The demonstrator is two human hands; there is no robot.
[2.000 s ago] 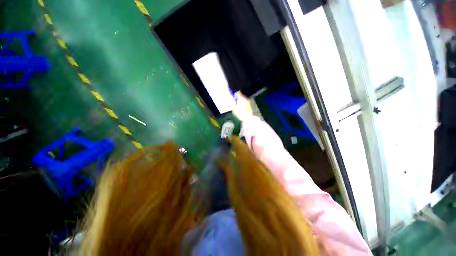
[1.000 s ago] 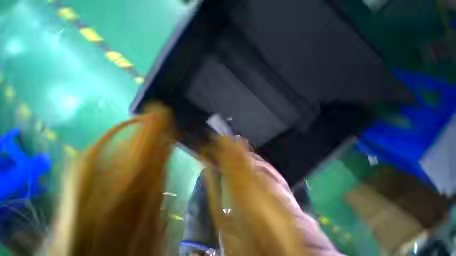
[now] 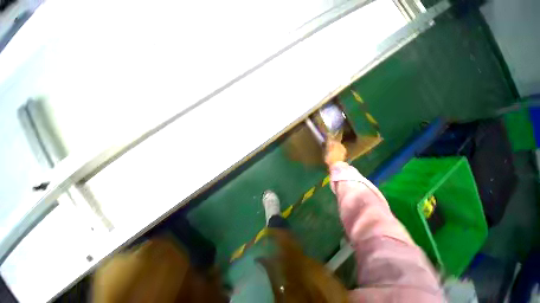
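My right hand (image 3: 336, 152), in a pink sleeve, reaches down past the bench edge over an open brown cardboard box (image 3: 366, 145) on the floor. The fingers are closed around a slim pale stick (image 3: 315, 131) that points up and left; blur hides what it is. A shiny whitish-purple thing (image 3: 333, 118) shows at the box opening just beyond the fingers; I cannot tell if the hand touches it. My left hand is not in view.
A long white bench (image 3: 195, 136) with metal rails crosses the upper left. A green crate (image 3: 465, 207) with something yellow inside stands at the right, beside a blue frame (image 3: 408, 151). Yellow-black tape (image 3: 308, 193) and a shoe (image 3: 271, 204) show on the green floor.
The view has swung from the black tray to the bench, box and green crate. The white sheet seen in my right hand earlier no longer shows there. My right hand is now over the box.
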